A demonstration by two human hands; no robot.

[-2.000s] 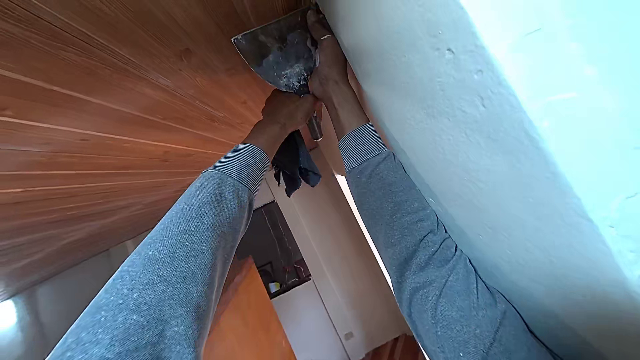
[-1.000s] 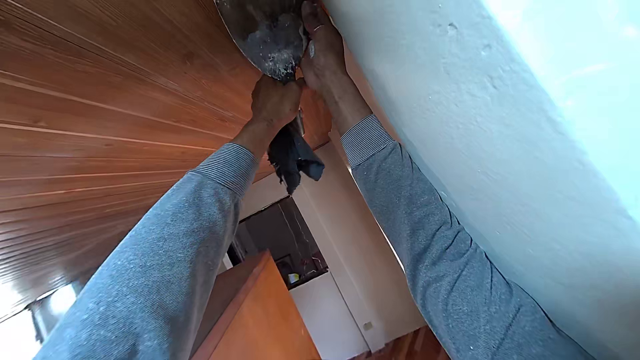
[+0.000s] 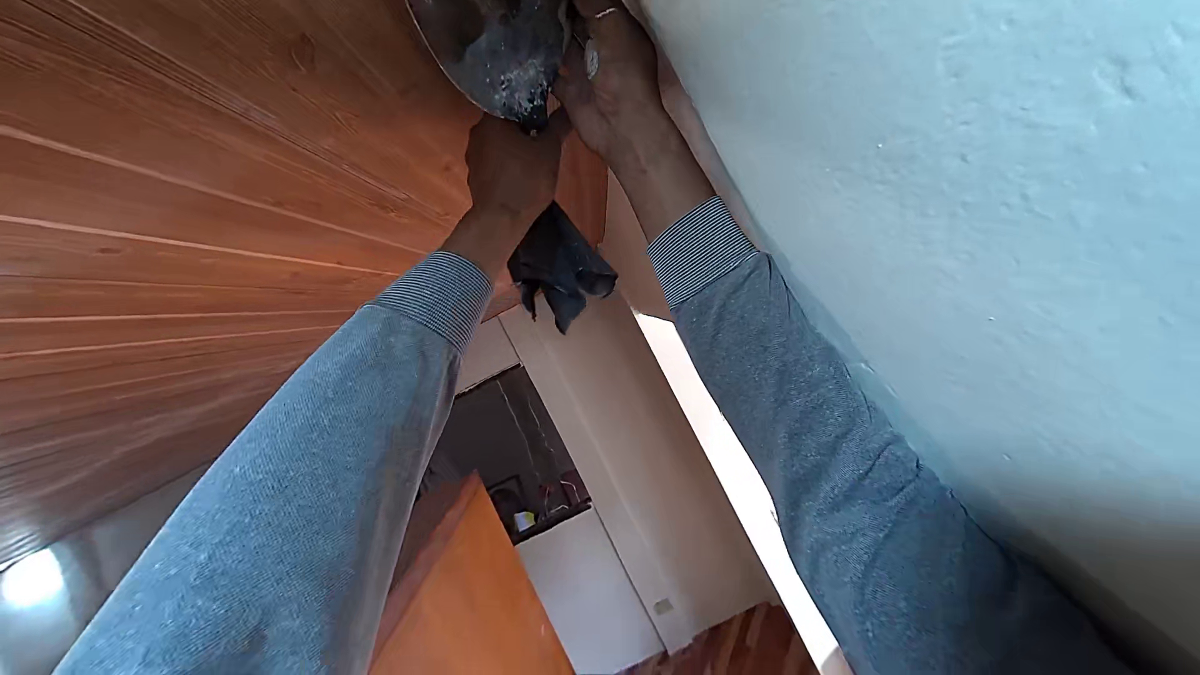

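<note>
Both arms reach up in grey sleeves with striped cuffs. My left hand [image 3: 514, 164] is closed at the narrow lower end of a dark, stained metal blade [image 3: 497, 56], which looks like a wide scraper or putty knife; its handle is mostly hidden by the hand. My right hand [image 3: 614, 89] is against the blade's right edge, beside the wall, with a pale smear and a ring-like band on its fingers; the fingertips run out of view at the top. A dark cloth [image 3: 560, 262] hangs below my left hand; what holds it is hidden.
Wood planks [image 3: 187, 216] of a ceiling slope across the left. A pale, rough-surfaced wall [image 3: 956, 206] fills the right, close to my right arm. Below are an orange-brown wooden panel [image 3: 487, 591], a dark wall opening [image 3: 511, 441] with small items, and a reddish wood floor [image 3: 741, 647].
The blade and both hands sit higher in the view than two seconds ago, and less of the blade shows. The dark cloth has swung into another shape. Both hands stay at the blade.
</note>
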